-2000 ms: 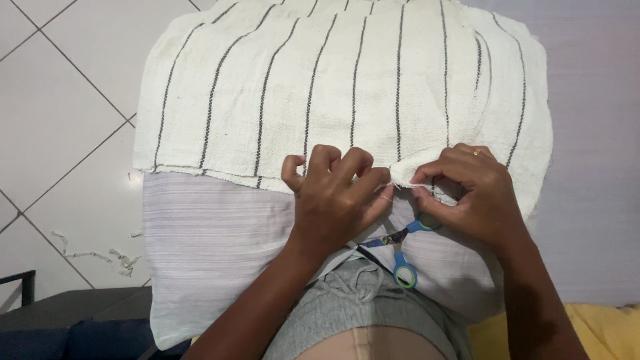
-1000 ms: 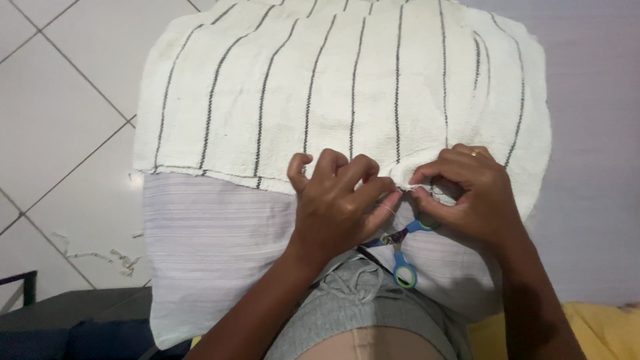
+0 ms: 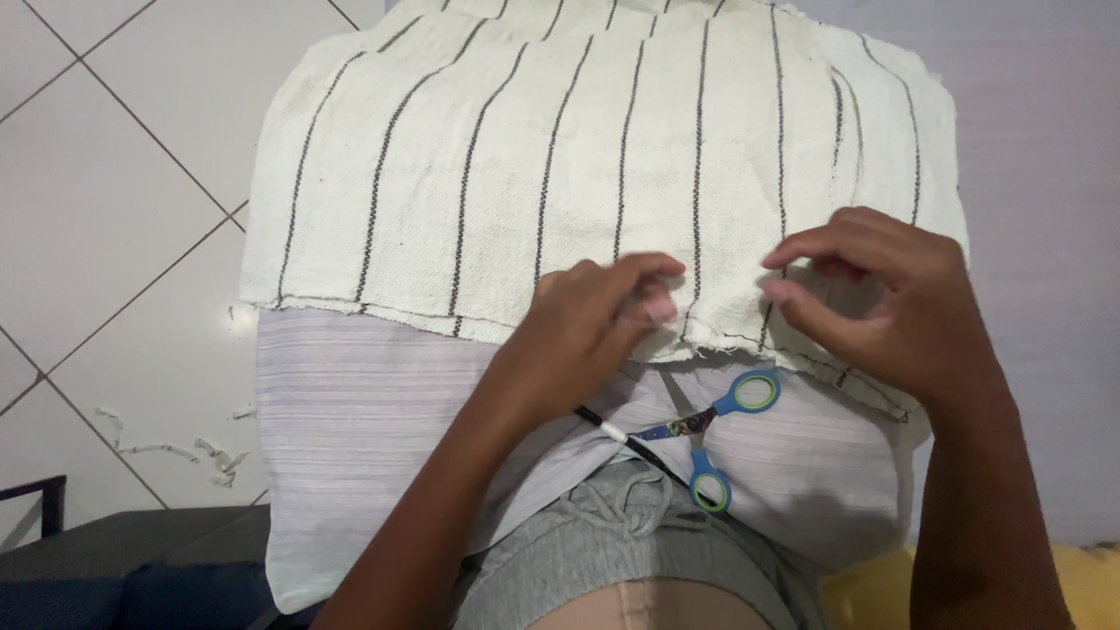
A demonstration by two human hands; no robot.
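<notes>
A white woven cloth with dark stripes [image 3: 577, 175] lies over a pale striped pillow [image 3: 376, 420] on my lap. Its near edge is frayed, with loose threads around the middle. Over that edge, left of the frayed part, is my left hand [image 3: 595, 332], thumb and forefinger a little apart; whether a fine thread is between them cannot be made out. My right hand [image 3: 884, 297] is over the cloth at the right, its fingers and thumb apart with nothing between them. Blue-handled scissors [image 3: 696, 422] rest with blades spread on the pillow, below the cloth's edge.
A thin black stick-like item with a white band [image 3: 615, 431] lies beside the scissors. Thread scraps [image 3: 219, 459] are on the tiled floor [image 3: 114, 219] at the left. Yellow fabric [image 3: 875, 595] is at the lower right, and a dark surface [image 3: 149, 542] at the lower left.
My hands were pinching the cloth's edge close together; now they are apart, the right one off the edge. The frayed edge and the scissors' blades are more exposed.
</notes>
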